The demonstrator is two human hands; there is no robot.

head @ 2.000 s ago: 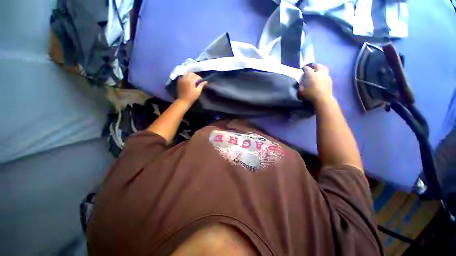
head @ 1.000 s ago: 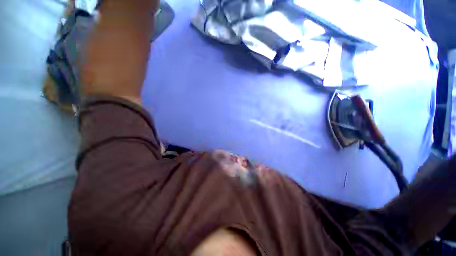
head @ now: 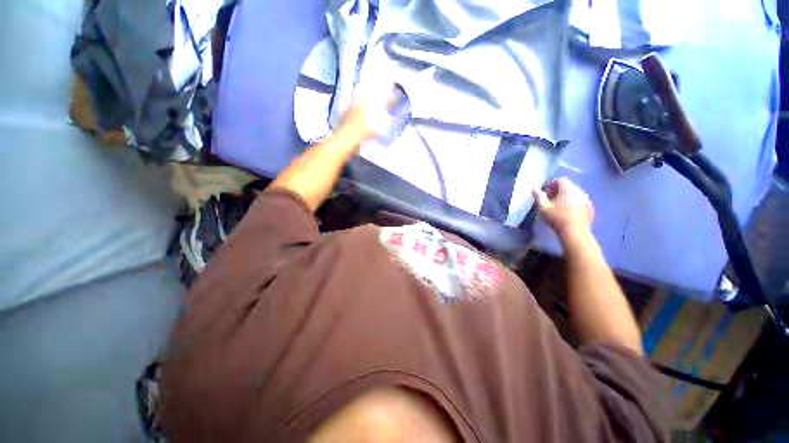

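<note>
A part-sewn garment piece (head: 458, 95), silvery white with dark grey areas, lies spread over the blue-violet table in front of me. A dark strip (head: 503, 179) crosses its lower right part, and a dark grey edge hangs at the table's front. My left hand (head: 377, 114) is on the cloth at the left, blurred and bright; its fingers are hard to make out. My right hand (head: 564, 206) is at the garment's lower right edge, fingers curled at the cloth; whether they pinch it is unclear.
The steam iron (head: 638, 114) stands at the right, its black hose (head: 727, 216) trailing down right. Another grey-white garment (head: 675, 22) lies at the far right. A crumpled garment pile (head: 143, 78) hangs at the left end. Cardboard (head: 701, 346) is below right.
One second ago my left arm reached far left and my right arm lay out at the right. Now both hands are back in front, and a garment piece lies spread on the table.
</note>
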